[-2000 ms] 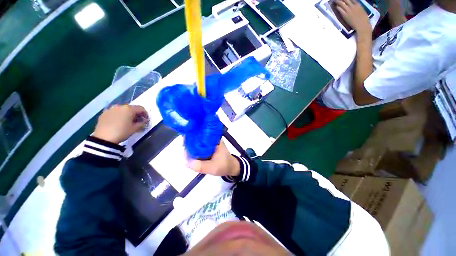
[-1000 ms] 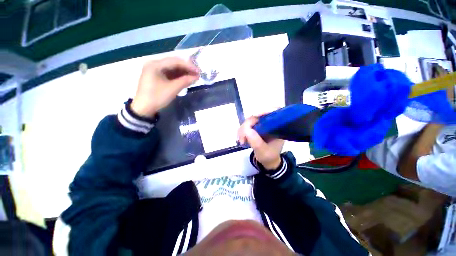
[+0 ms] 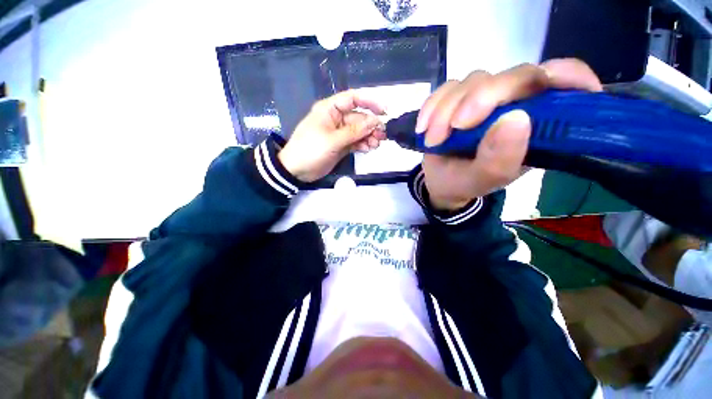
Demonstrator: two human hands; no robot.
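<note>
My right hand [image 3: 488, 128] holds the blue-and-black electric screwdriver [image 3: 617, 128] sideways, its dark nose pointing left. My left hand [image 3: 336, 134] has its fingertips pinched together at the tip of the nose; a tiny shiny bit, perhaps a screw, shows there but is too small to be sure of. Both hands are above the black two-window fixture [image 3: 273, 86], which lies flat on the white table. A pale rectangle [image 3: 382, 160] lies in its right window, partly hidden by my hands. The left window is dark with a glare patch.
A clear tray with shiny bits [image 3: 396, 9] is cut off at the top edge. A dark panel [image 3: 595, 39] stands at the upper right, with a white box beside it. A black cable [image 3: 617, 273] runs at right. Part of another person in white [image 3: 693, 273] shows at the right edge.
The view has turned and shifted. The screwdriver has come over the fixture, and its nose now meets my left fingertips. My left hand has moved from near the tray down over the fixture.
</note>
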